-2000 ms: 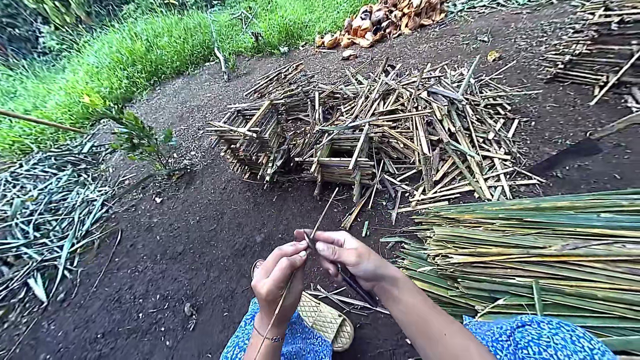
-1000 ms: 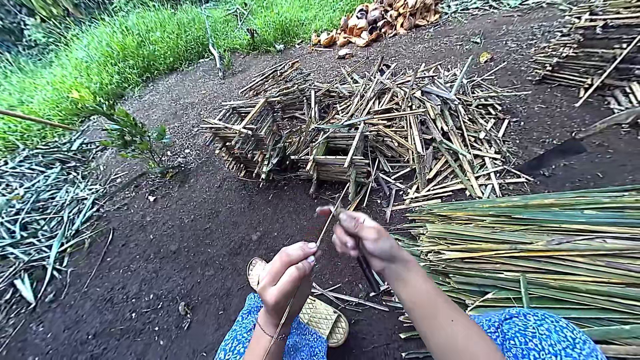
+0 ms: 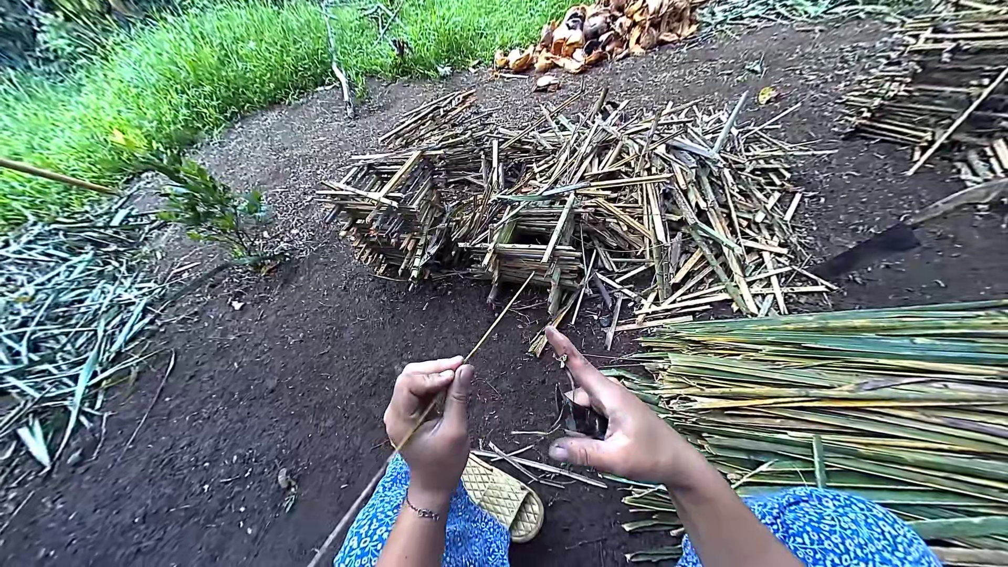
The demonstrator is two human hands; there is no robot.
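My left hand [image 3: 431,421] pinches a thin brown leaf midrib [image 3: 498,319] between thumb and fingers; the strip slants from lower left to upper right. Just to the right, my right hand [image 3: 622,417] has its index finger stretched forward and its thumb apart. A dark object, perhaps a knife handle [image 3: 581,417], lies in the palm under the curled fingers, its shape partly hidden. A small curl of shaving clings near the index finger.
Long green and yellow leaf strips [image 3: 835,394] lie at the right. Ahead are stacked and loose cut sticks [image 3: 630,197], with coconut husks [image 3: 598,35] behind. A dark blade [image 3: 874,248] lies at right; leaf shavings [image 3: 71,307] are heaped left. A woven-pattern sandal [image 3: 500,492] shows below.
My hands were together on the strip two seconds ago. My right hand has come away to the right and its index finger has straightened; my left hand still holds the strip.
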